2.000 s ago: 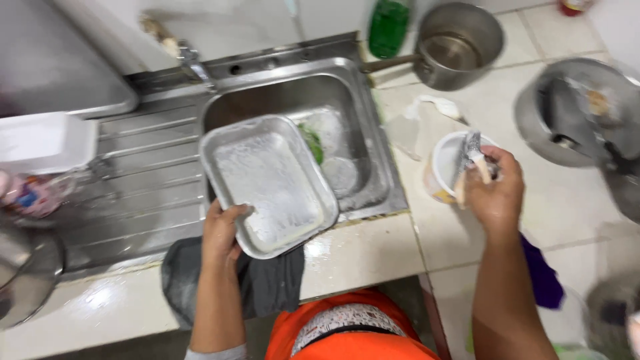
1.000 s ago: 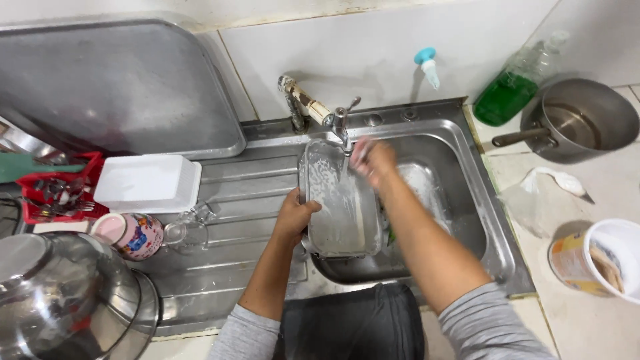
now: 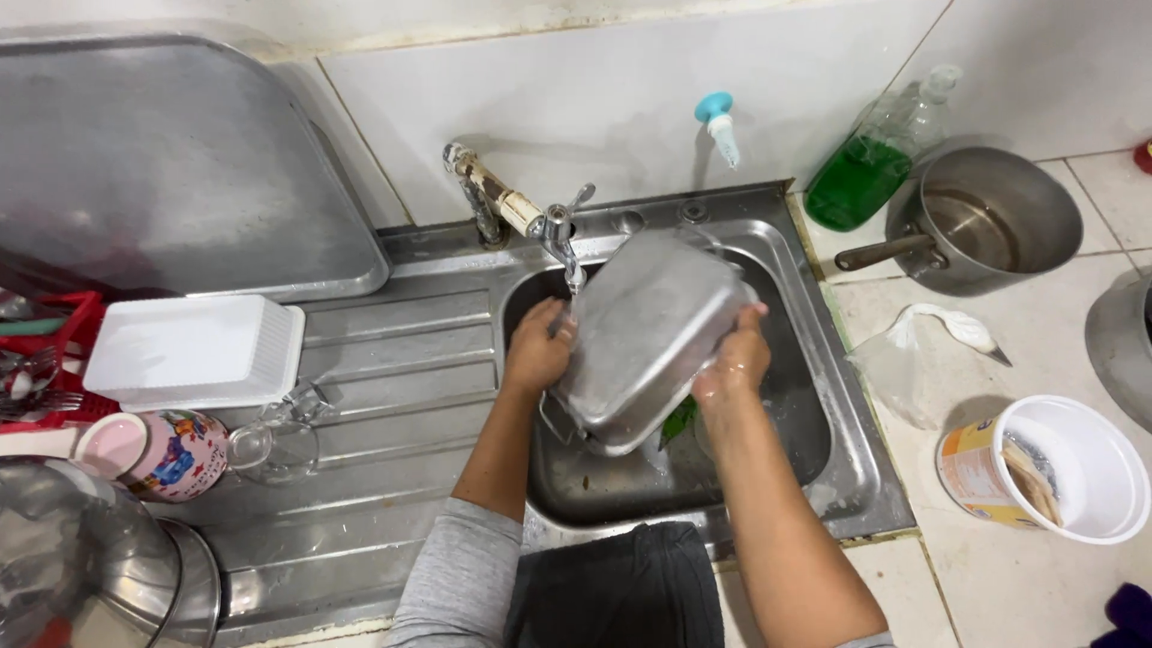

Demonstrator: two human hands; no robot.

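Note:
A rectangular metal baking pan [image 3: 652,328] is tilted over the steel sink basin [image 3: 594,495], its outer base facing up. My left hand [image 3: 540,346] is at its left edge, just below the tap, with the fingertips partly hidden. Gripping the right side is my right hand [image 3: 740,360], wet, with something pink showing at its fingertips. The faucet [image 3: 560,234] hangs right above the pan's upper left edge. Green leaves [image 3: 677,421] lie in the basin under the pan.
Left: white plastic container [image 3: 193,351], pink mug [image 3: 166,454], clear glass [image 3: 274,450], metal bowl [image 3: 72,549], large leaning tray [image 3: 171,171]. Right: bottle of green liquid [image 3: 859,175], saucepan [image 3: 985,220], plastic bag [image 3: 900,364], white tub [image 3: 1075,468]. Dark cloth [image 3: 621,589] hangs in front.
The pan, earlier with its inside facing up, now shows its outer base. My right hand has moved from inside the pan near the tap to its right side.

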